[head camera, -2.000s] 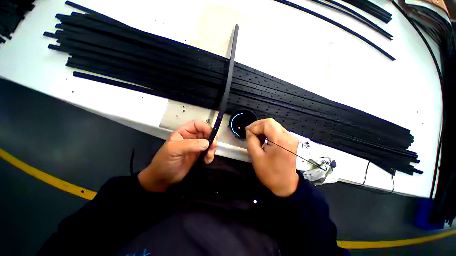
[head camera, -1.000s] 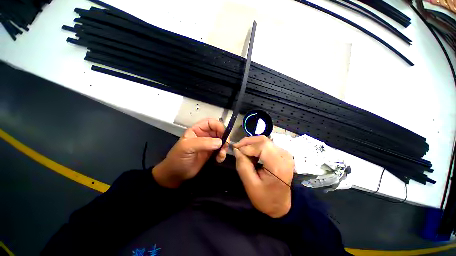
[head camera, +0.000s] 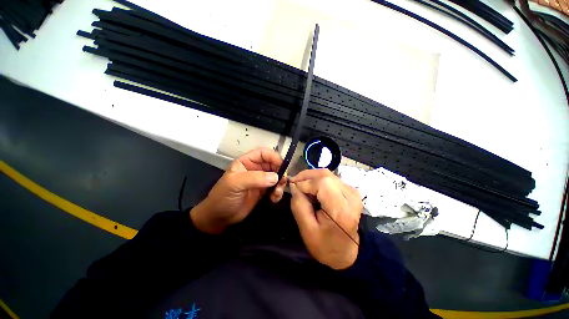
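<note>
A long narrow black strap (head camera: 303, 106) runs from my left hand (head camera: 237, 189) across the pile and stands out at a slant over the table. My left hand pinches its near end between thumb and fingers, just off the table's front edge. My right hand (head camera: 327, 215) holds a thin dark rod (head camera: 337, 224) in its fingertips, with the rod's front end at or very near the strap's near end. Whether it touches is hidden by the fingers. A small round black pot (head camera: 322, 153) with a bright reflection inside stands just beyond my right hand.
The main strap pile (head camera: 206, 75) lies across the table on a pale sheet (head camera: 408, 81). A crumpled stained white rag (head camera: 399, 202) lies right of the pot. Separated straps (head camera: 449, 42) lie at the far right, another pile (head camera: 24, 19) at the far left.
Since two seconds ago my right hand has moved from the pot to the strap end in my left hand. The whole view has shifted slightly. Little differs from one second ago.
</note>
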